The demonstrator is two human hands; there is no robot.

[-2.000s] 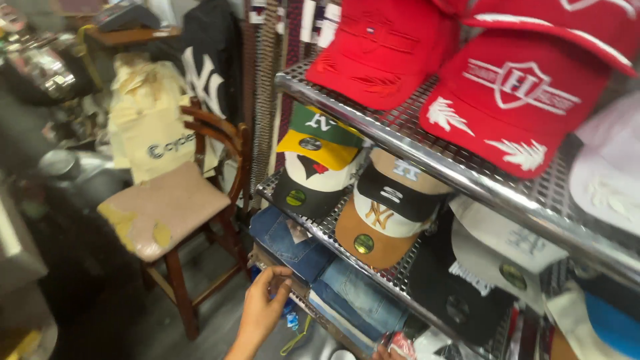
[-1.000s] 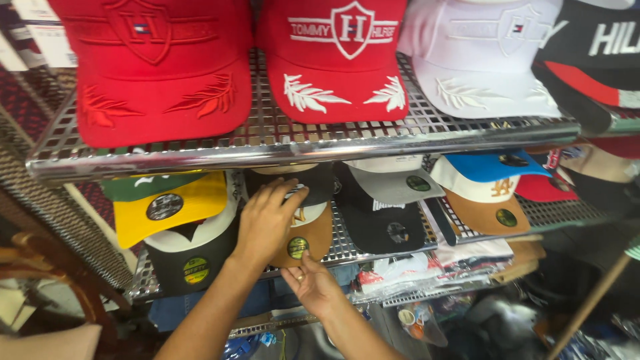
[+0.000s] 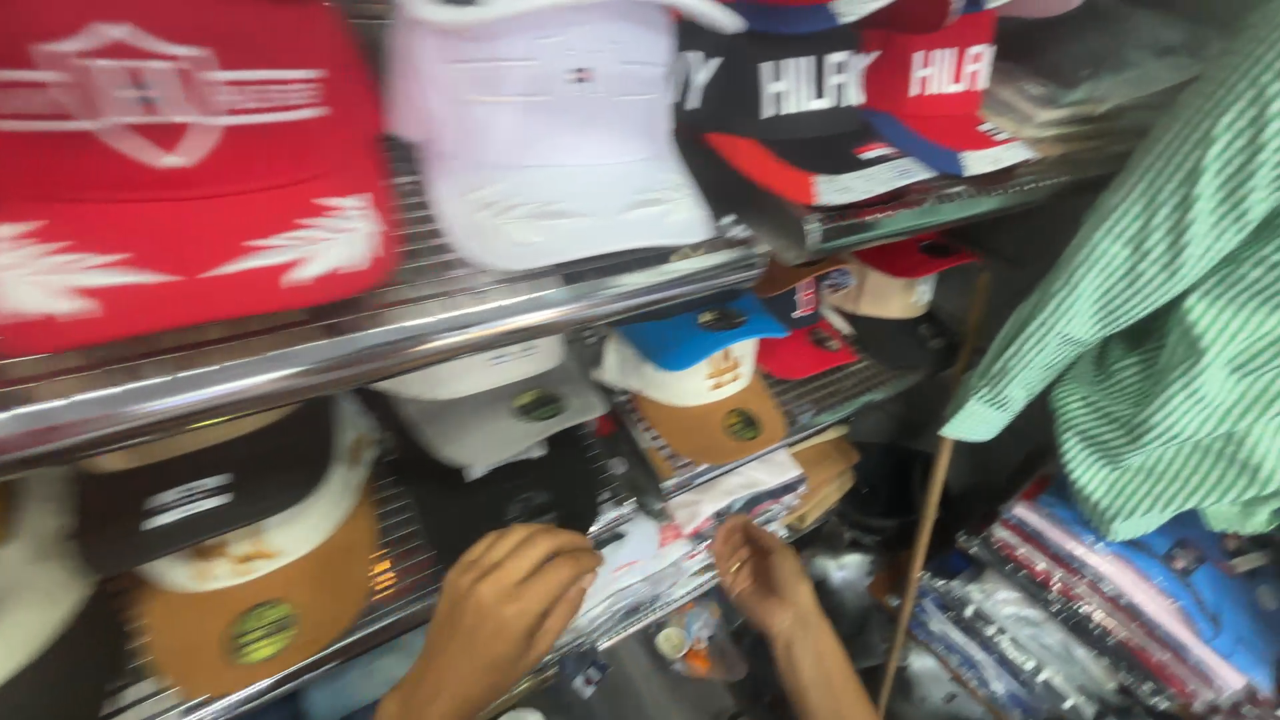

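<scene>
My left hand (image 3: 515, 590), fingers curled, is in front of the black cap (image 3: 510, 490) on the lower wire shelf; whether it touches the cap I cannot tell. My right hand (image 3: 755, 575), with a ring on one finger, is lifted beside folded plastic-wrapped garments (image 3: 735, 495), and its fingers are bent. To the left lies a cap with a brown brim (image 3: 255, 620) and round sticker, a dark cap (image 3: 210, 500) stacked over it. A grey-brimmed cap (image 3: 500, 410) sits behind my left hand. Further right, a blue-brimmed cap (image 3: 700, 330) rests on a white cap with a tan brim (image 3: 715, 420).
Above runs a chrome wire shelf (image 3: 400, 350) holding a red cap (image 3: 190, 170), a white cap (image 3: 570, 140) and a black cap (image 3: 810, 110). A green striped shirt (image 3: 1180, 300) hangs at right beside a wooden pole (image 3: 920, 560). Packaged clothes (image 3: 1110, 600) are stacked below.
My hands have left the brown-brimmed cap they were on a second ago and are now farther right along the shelf. The view has shifted right.
</scene>
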